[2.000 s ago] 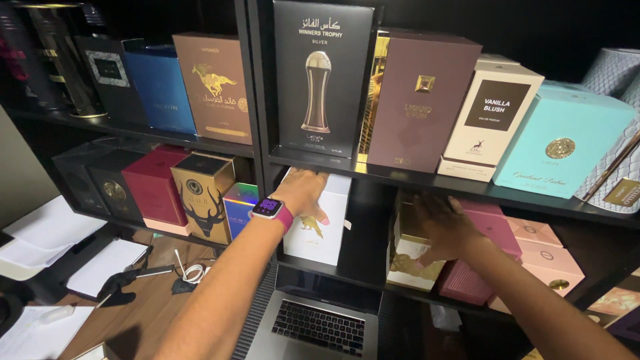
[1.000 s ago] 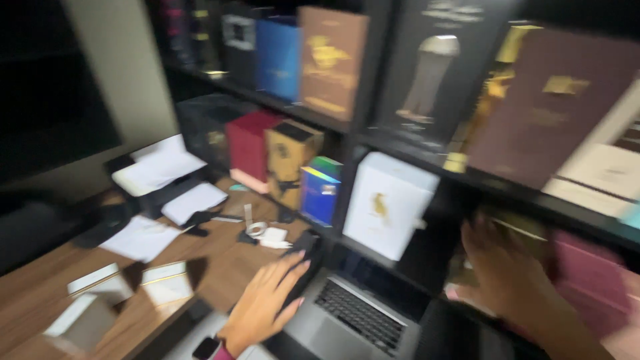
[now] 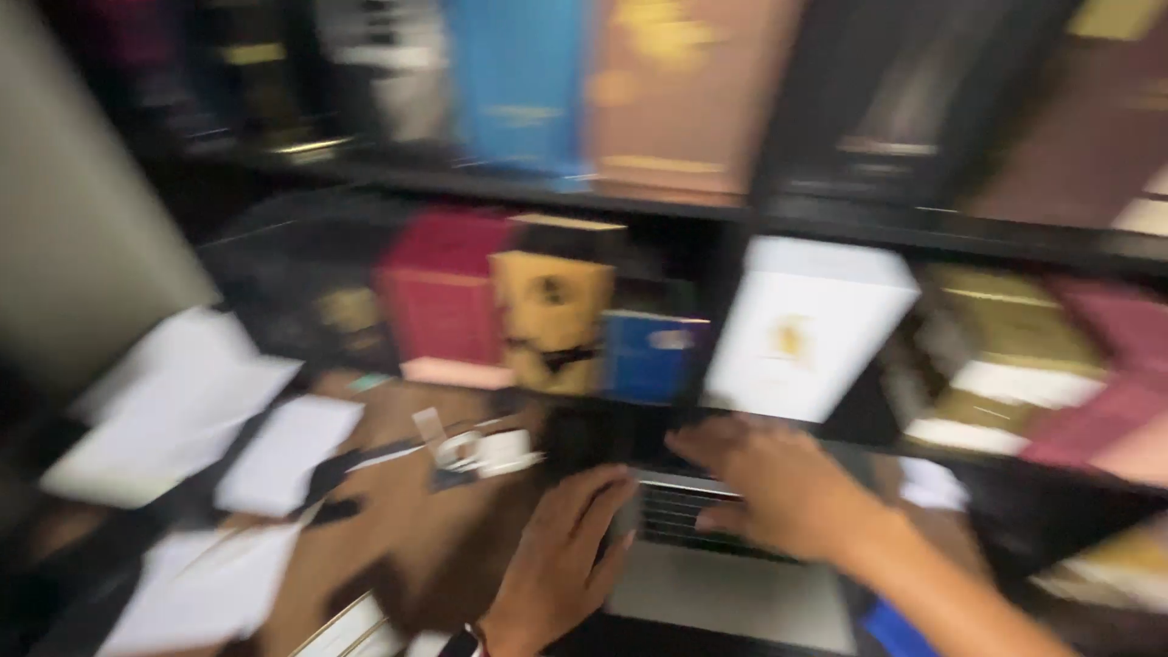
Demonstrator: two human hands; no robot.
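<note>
The picture is blurred. My left hand (image 3: pixel 570 552) is low in the middle, fingers apart, at the left edge of an open laptop (image 3: pixel 730 584); nothing shows in it. Over the laptop's keyboard reaches my right hand (image 3: pixel 776 484), palm down and with no object visible in it; whether it touches the laptop cannot be told. Just beyond that hand, a white perfume box (image 3: pixel 812 328) with a gold emblem stands on the lower shelf. Left of it are a small blue box (image 3: pixel 652 356), a gold and black box (image 3: pixel 552 315) and a dark red box (image 3: pixel 447 301).
A black shelf board (image 3: pixel 547 192) carries blue, tan and dark boxes above. White papers (image 3: pixel 287 456) and a white charger with cable (image 3: pixel 497 452) lie on the wooden desk (image 3: pixel 392 520). At the right, gold (image 3: pixel 1013 338) and pink boxes (image 3: pixel 1113 356) fill the lower shelf.
My right hand has left the gold and pink boxes and is over the laptop. My left hand, on the white box two seconds ago, is now beside the laptop. The view has swung left.
</note>
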